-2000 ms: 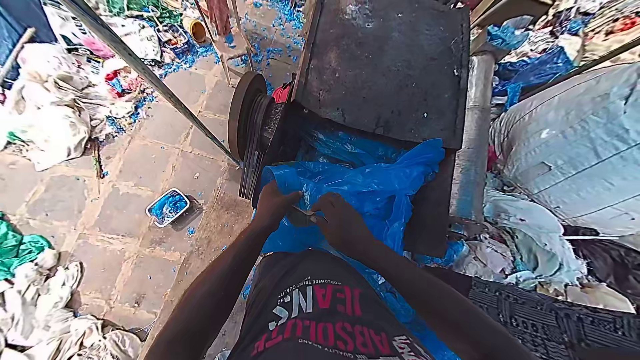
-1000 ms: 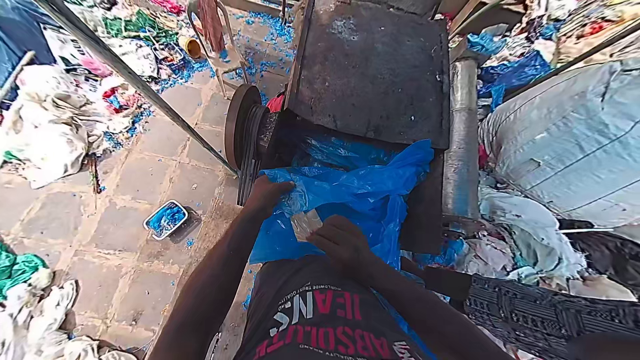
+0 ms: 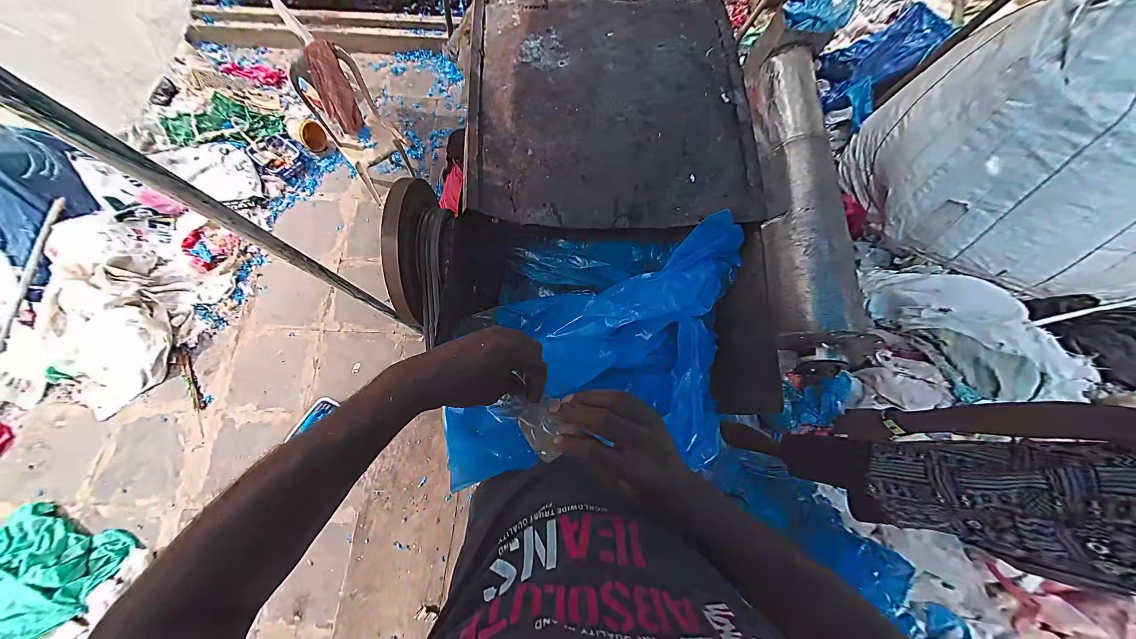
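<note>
Blue plastic sheeting [image 3: 595, 342] lies bunched over the open feed mouth of a dark metal machine [image 3: 612, 115] and hangs down toward my shirt. My left hand [image 3: 497, 364] is closed at the near left part of the sheeting, with its fingertips on a small pale, translucent piece [image 3: 538, 429]. From the other side my right hand [image 3: 612, 435] pinches the same piece between thumb and fingers. More blue film lies inside the mouth. The piece's exact material cannot be told.
A round wheel with belts [image 3: 406, 251] flanks the machine at left, near a slanting pole [image 3: 204, 200]. At right are a metal cylinder [image 3: 808, 186], a large white sack [image 3: 1012, 151] and another person's arm [image 3: 994, 421]. A chair [image 3: 342, 98] and plastic scraps stand at upper left.
The pale piece, flat beside my right hand a second ago, is now between both hands. My left hand has come down closer to my right. The view has shifted.
</note>
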